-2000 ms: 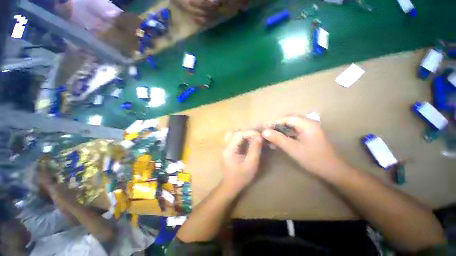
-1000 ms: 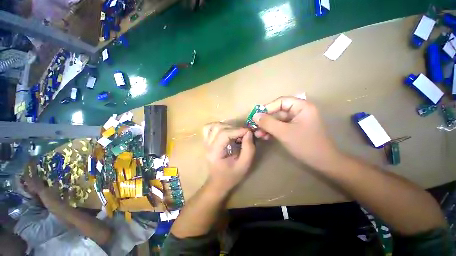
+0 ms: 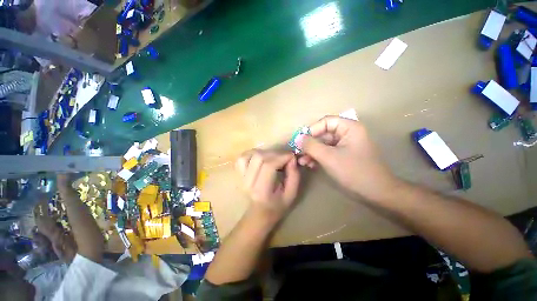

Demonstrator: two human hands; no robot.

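Note:
My right hand (image 3: 347, 147) pinches a small green circuit board (image 3: 299, 140) between thumb and fingers, above the tan bench. My left hand (image 3: 268, 176) is just left of it, its thumb and finger closed together at the board's lower edge. Whether the left fingertips hold a wire or a small part is too small to tell. A blue battery with a white face (image 3: 437, 150) lies right of my hands, with dark wires and a green board at its lower end. A white pad (image 3: 391, 53) lies near the belt edge.
The green belt (image 3: 265, 47) with blue batteries runs behind the tan bench. A dark bar (image 3: 184, 159) stands beside a heap of amber pieces (image 3: 154, 217) and green boards at left. Packs (image 3: 499, 97) cluster at far right. A neighbour's arm (image 3: 82, 217) is at left.
Compared with one second ago, both hands are in nearly the same place, the board still in the right fingertips. Belt batteries have shifted in view. The neighbour's arm has moved.

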